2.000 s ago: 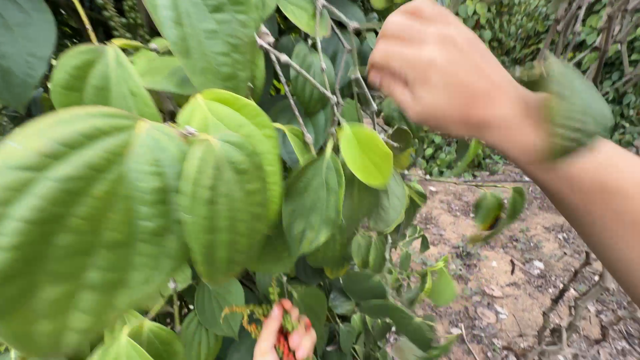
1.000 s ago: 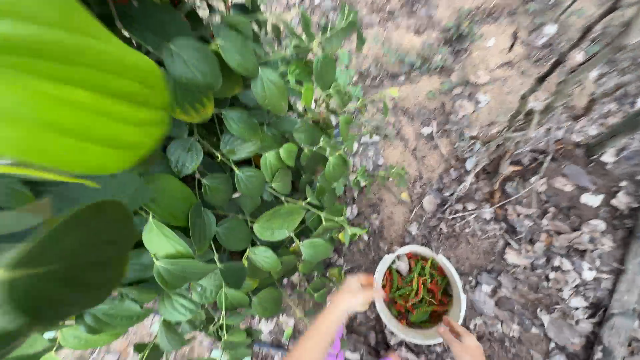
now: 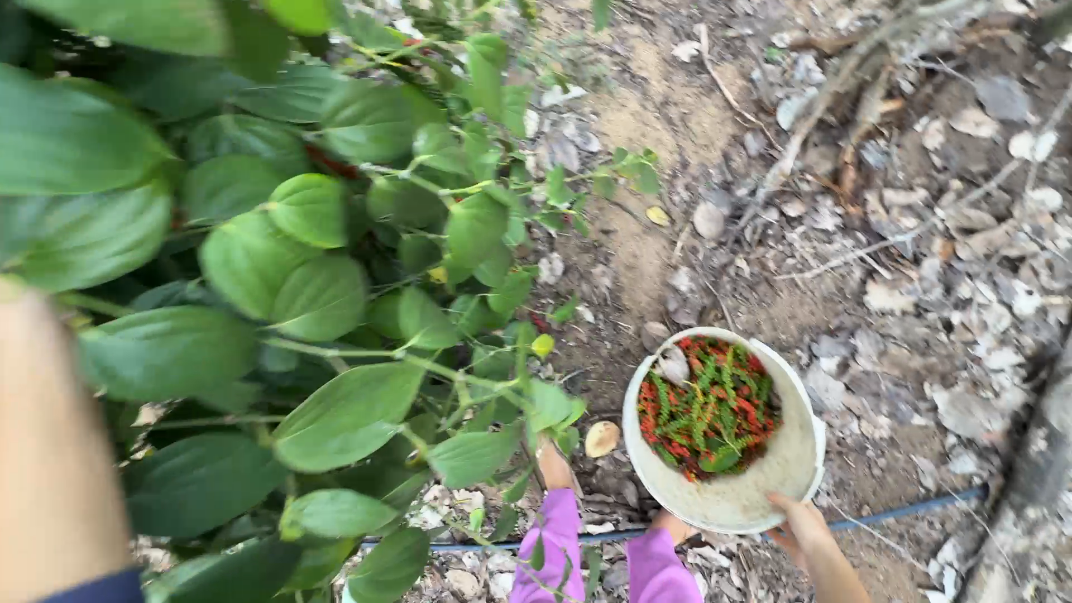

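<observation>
A pale plastic bucket (image 3: 775,494) holds red and green pepper spikes (image 3: 712,410) and some leaves. My right hand (image 3: 796,523) grips its lower rim, with the thumb over the inner wall and the fingers outside. At the left edge, my left forearm (image 3: 59,452) with a dark blue cuff reaches up to the large green leaves of the pepper vine (image 3: 352,419); the left hand itself does not show, so its grip is unseen.
Dry leaves and twigs cover the soil right of the vine. A blue hose (image 3: 913,507) crosses the ground behind the bucket. Purple trouser legs (image 3: 553,553) and bare feet are at the bottom. A tree trunk (image 3: 1022,486) lies at right, with branches (image 3: 804,126) above.
My left hand, at the bucket's rim one second ago, is away from it, and its forearm is at the left edge. The right hand still holds the rim. The view has turned down since the first frame.
</observation>
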